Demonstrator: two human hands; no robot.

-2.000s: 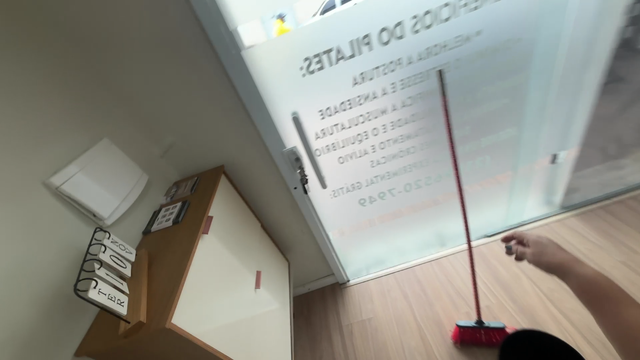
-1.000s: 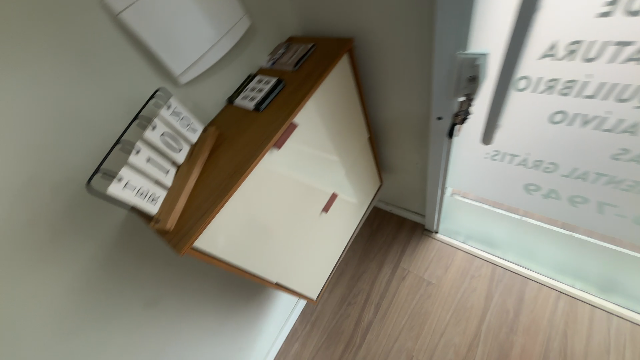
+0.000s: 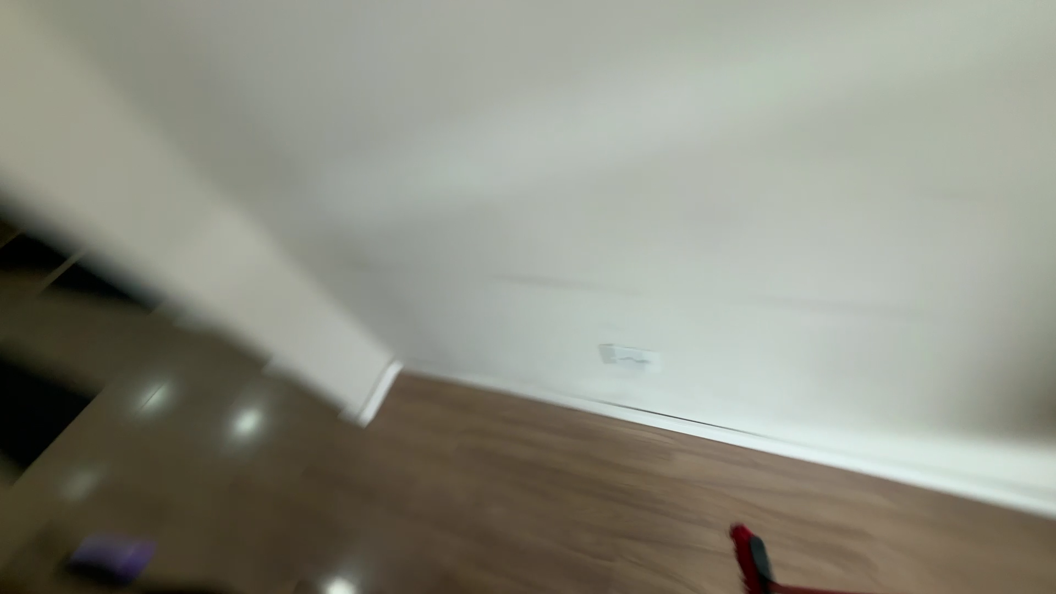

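Note:
The head of a push broom, red with a dark grey block, shows at the bottom edge right of the middle, over the wood-look floor. A short piece of its red handle runs from it toward the lower right and leaves the view. Neither my left hand nor my right hand is in the picture, so what holds the broom, if anything, is hidden. The picture is blurred.
A pale wall with a white socket plate and a white baseboard fills the upper part. Left, a wall end juts out beside a shiny floor. A blurred purple object lies lower left.
The view has swung away from the glass door and cabinet to a bare wall. The broom, upright near a hand two seconds ago, now shows only its head and part of its handle.

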